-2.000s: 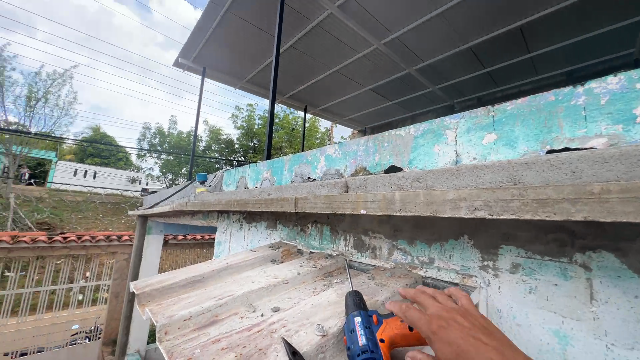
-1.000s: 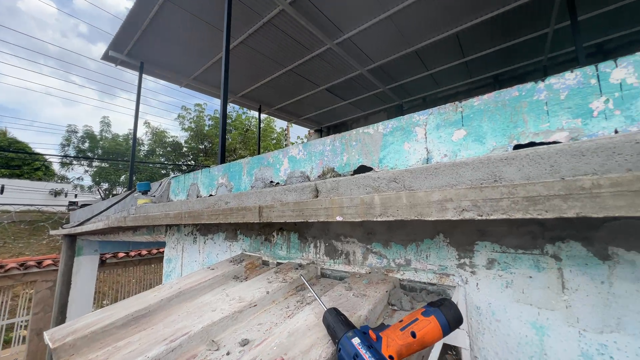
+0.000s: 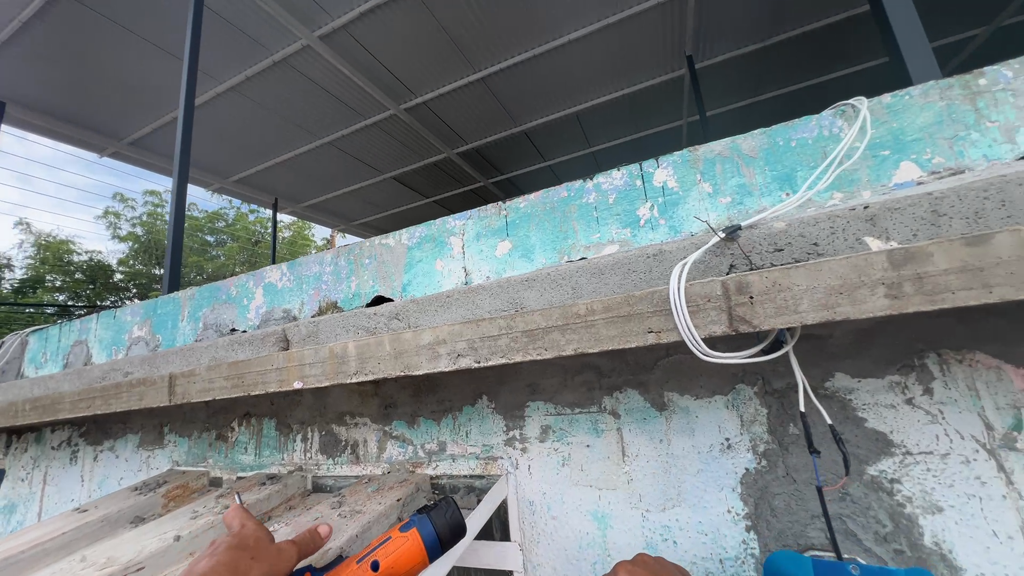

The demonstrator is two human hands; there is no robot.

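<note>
My left hand [image 3: 252,544] is at the bottom left, over the front part of an orange and blue cordless drill [image 3: 392,552]. A metal tip shows just above its fingers; the drill's front end is hidden behind the hand. The thumb is spread toward the orange part. My right hand [image 3: 646,565] shows only as knuckles at the bottom edge, and its fingers are out of view. To its right lies a blue-cased object [image 3: 832,564], cut off by the frame, beneath a black cord [image 3: 828,524]. White electric cable [image 3: 684,308] hangs looped over the concrete ledge, joined below by black-taped splices [image 3: 808,436].
A rough concrete ledge [image 3: 496,340] crosses overhead, below a peeling turquoise parapet [image 3: 544,232]. Ridged slabs [image 3: 112,516] with rubble lie at lower left, beside a white frame [image 3: 514,512]. Dark posts [image 3: 182,152] support a metal roof [image 3: 520,88].
My left hand is now at the drill, where no hand showed a second ago. Two seconds ago a hand was beside the drill. The view has swung right, bringing in the white cable and blue object.
</note>
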